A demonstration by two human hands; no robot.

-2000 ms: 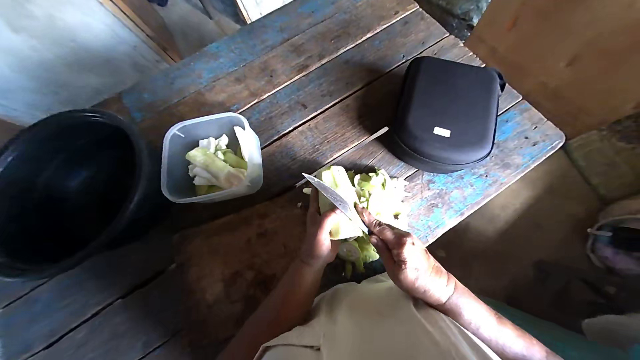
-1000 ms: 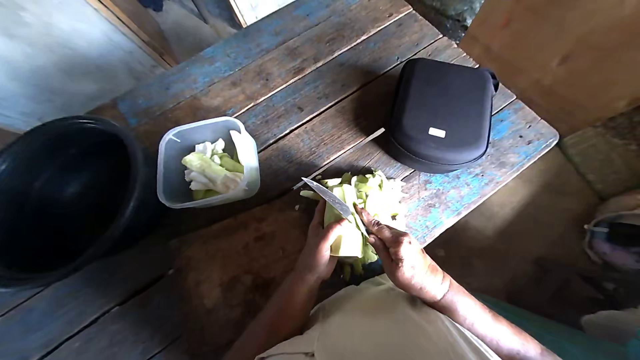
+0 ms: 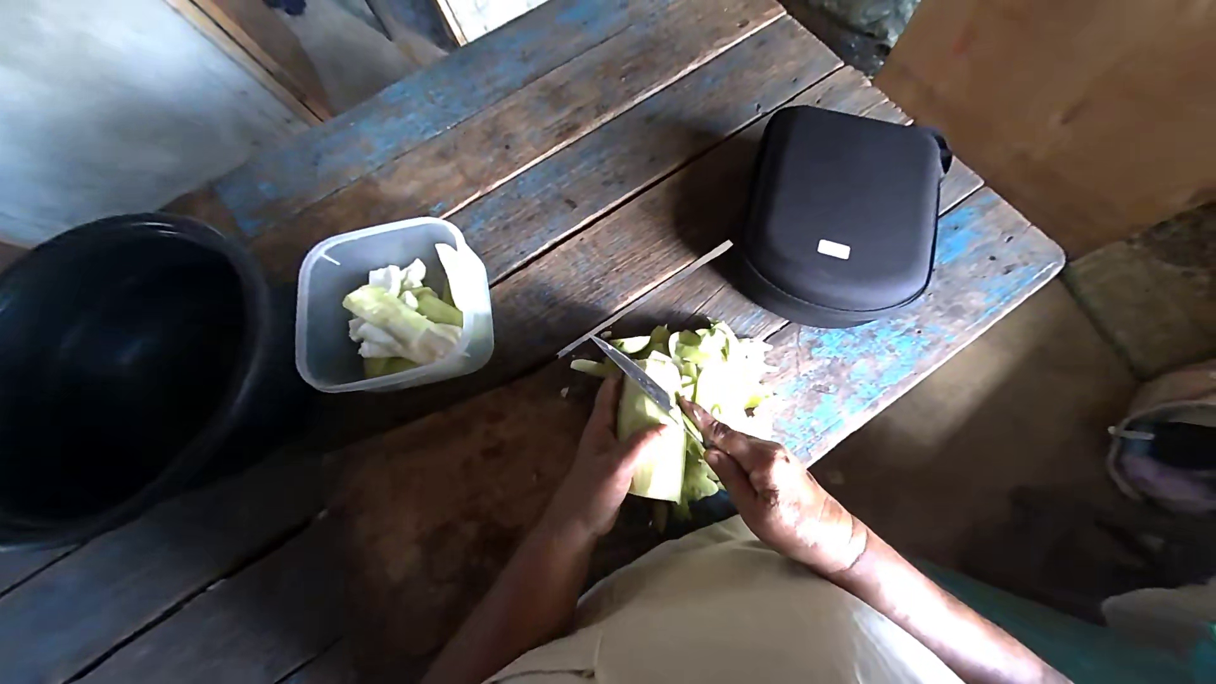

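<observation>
My left hand grips a pale green peeled vegetable, its kind unclear, near the table's front edge. In my right hand is a knife, its blade lying across the top of the vegetable and its tip pointing to the upper left. Green peelings lie heaped on the table just beyond and beside the vegetable. To the left, a clear plastic container holds several pale green and white vegetable pieces. The knife's handle is mostly hidden in my right fingers.
A large black tub stands at the far left of the worn blue-painted plank table. A black zippered case sits at the right, beyond the peelings. A brown wooden board lies left of my left arm. A bucket-like container is on the floor.
The blade and both hands have shifted only slightly over the vegetable. The container, tub and case have stayed in place on the table.
</observation>
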